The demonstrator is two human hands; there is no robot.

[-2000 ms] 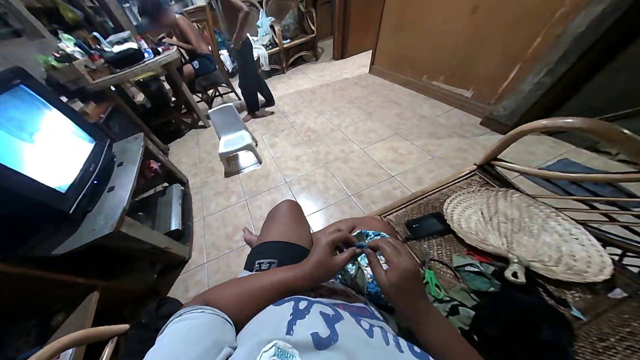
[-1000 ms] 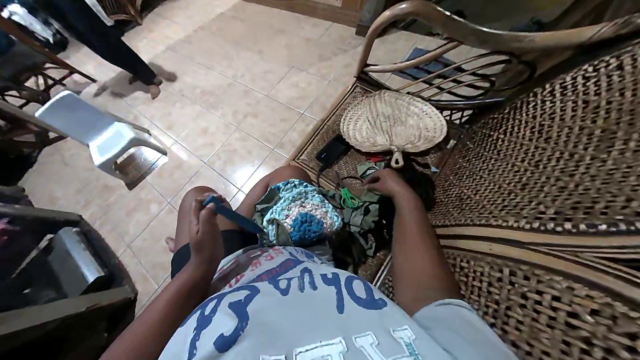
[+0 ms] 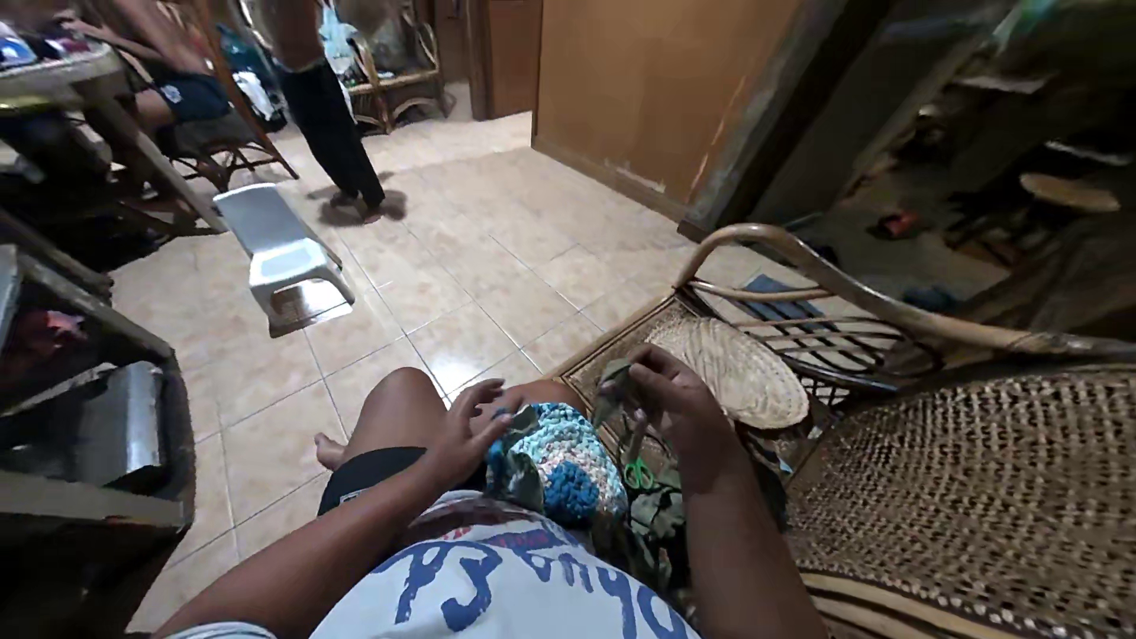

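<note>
A round crocheted piece [image 3: 572, 461] in blue, light blue and white lies on my lap. My left hand [image 3: 466, 430] is beside its left edge, fingers apart, near a strip of blue and grey-green fabric [image 3: 517, 457]; whether it touches the strip is unclear. Raised over the bench, my right hand [image 3: 670, 390] pinches a piece of grey-green fabric [image 3: 614, 390]. Green-handled scissors [image 3: 637, 474] lie below that hand, by a heap of green fabric scraps [image 3: 658, 515].
A woven fan [image 3: 737, 368] lies on the rattan bench [image 3: 967, 479] at my right. Ahead on the tiles stands a small white plastic chair [image 3: 282, 248]. A standing person [image 3: 328, 124] is beyond it, and another sits by the table at upper left. A wooden cabinet [image 3: 98, 506] is at left.
My right hand has risen from the scraps beside the fan and now holds grey-green fabric. My left hand, which held up a blue strip, is now lower by the crochet. The view has swung.
</note>
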